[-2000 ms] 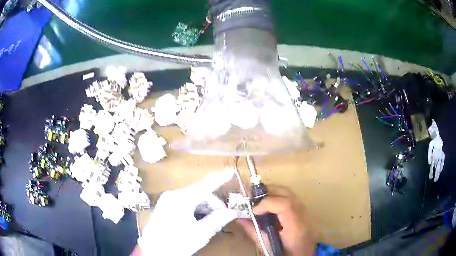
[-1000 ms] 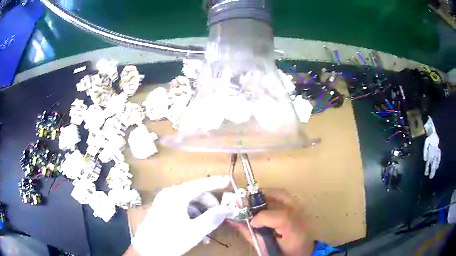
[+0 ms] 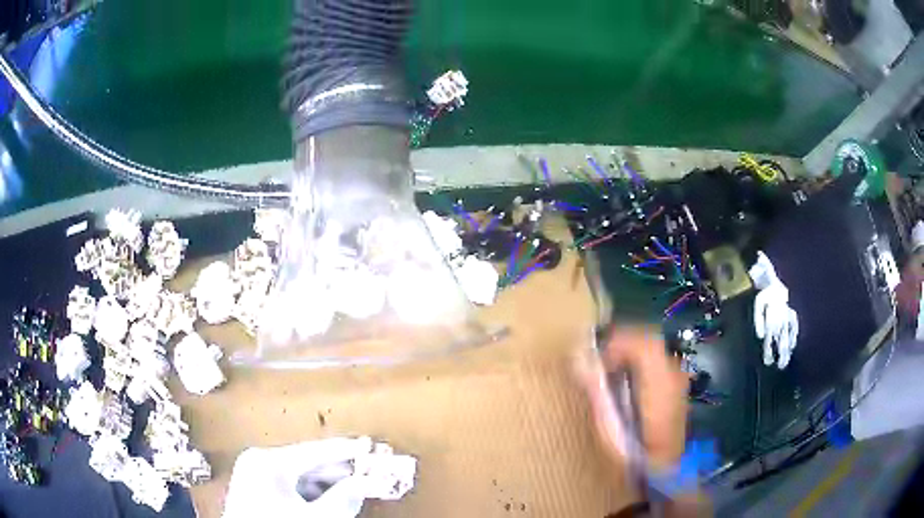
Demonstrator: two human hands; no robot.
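My gloved left hand (image 3: 299, 481) is at the bottom, cut off by the lower edge, with finger and thumb around a white plastic piece (image 3: 389, 471). My bare right hand (image 3: 640, 400), blurred, is at the right edge of the cardboard mat (image 3: 426, 410) and holds the soldering iron (image 3: 598, 293), its barrel pointing away from me; a blue wristband (image 3: 697, 463) is on that wrist. White housings (image 3: 142, 329) lie heaped at the left and under the hood. Wired parts (image 3: 664, 265) with coloured leads lie at the right.
A clear fume hood (image 3: 355, 243) on a dark ribbed duct (image 3: 350, 56) stands over the mat. A shiny conduit (image 3: 122, 167) crosses upper left. Circuit boards (image 3: 30, 405) lie far left. A spare glove (image 3: 775, 312) and tan block (image 3: 727, 271) are right. A white assembly (image 3: 448, 89) is on the green belt (image 3: 608, 81).
My right hand has moved right with the iron, away from my left hand and the white piece. The view has swung right. A white assembly now shows on the belt.
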